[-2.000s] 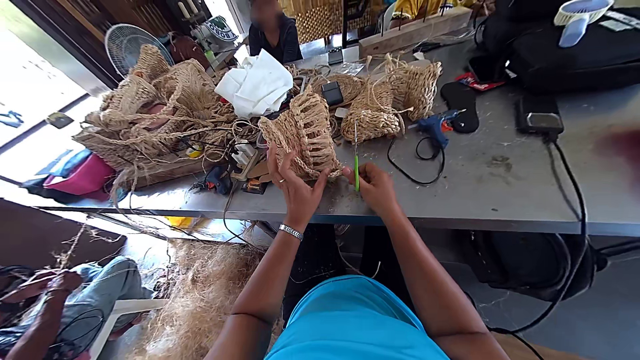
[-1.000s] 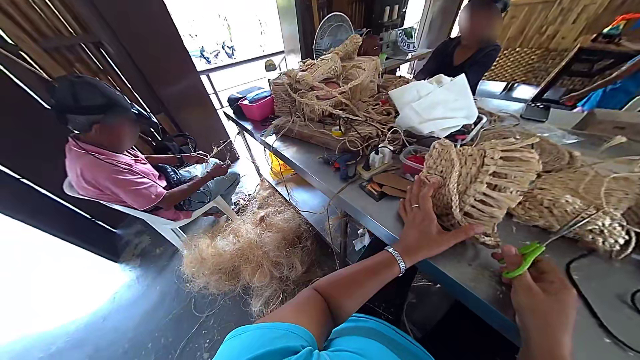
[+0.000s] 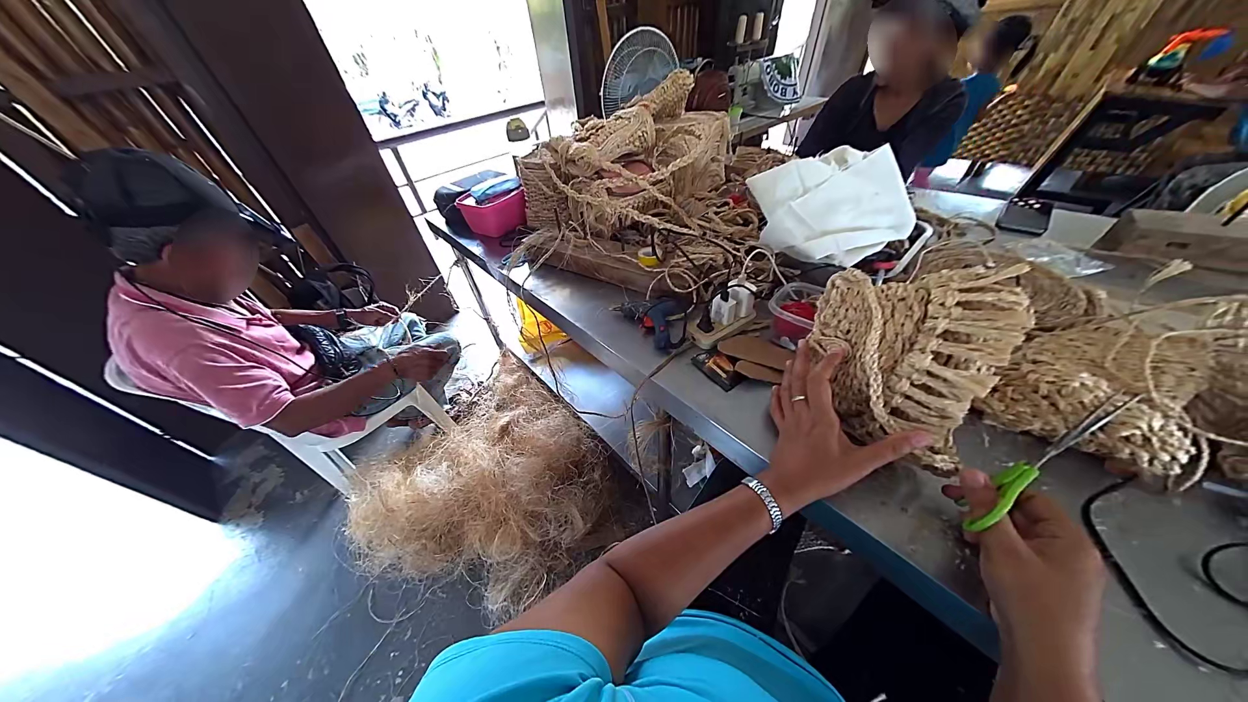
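Observation:
A woven natural-fibre piece [image 3: 907, 351] with a braided edge and a row of looped strands stands at the table's front edge. My left hand [image 3: 829, 429] presses on its lower left side, fingers spread, thumb along its bottom. At its lower right corner, my right hand [image 3: 1033, 546] holds scissors with green handles [image 3: 1009, 492], the blades pointing up and right, away from the piece. Whether my right fingertips touch the piece cannot be told. More braided fibre work [image 3: 1092, 390] lies just behind the blades.
Braided fibre [image 3: 634, 185] is heaped on the metal table [image 3: 702, 419], near a white cloth [image 3: 829, 205], a power strip [image 3: 726, 317] and a pink container [image 3: 492, 210]. Loose fibre [image 3: 487, 478] covers the floor at left, beside a seated person [image 3: 214, 341]. Another person [image 3: 887, 107] sits across the table.
The view has swung far to the left since the oldest frame. The scissors pointed upright beside the piece then; now they tilt to the right. My left hand stays on the piece.

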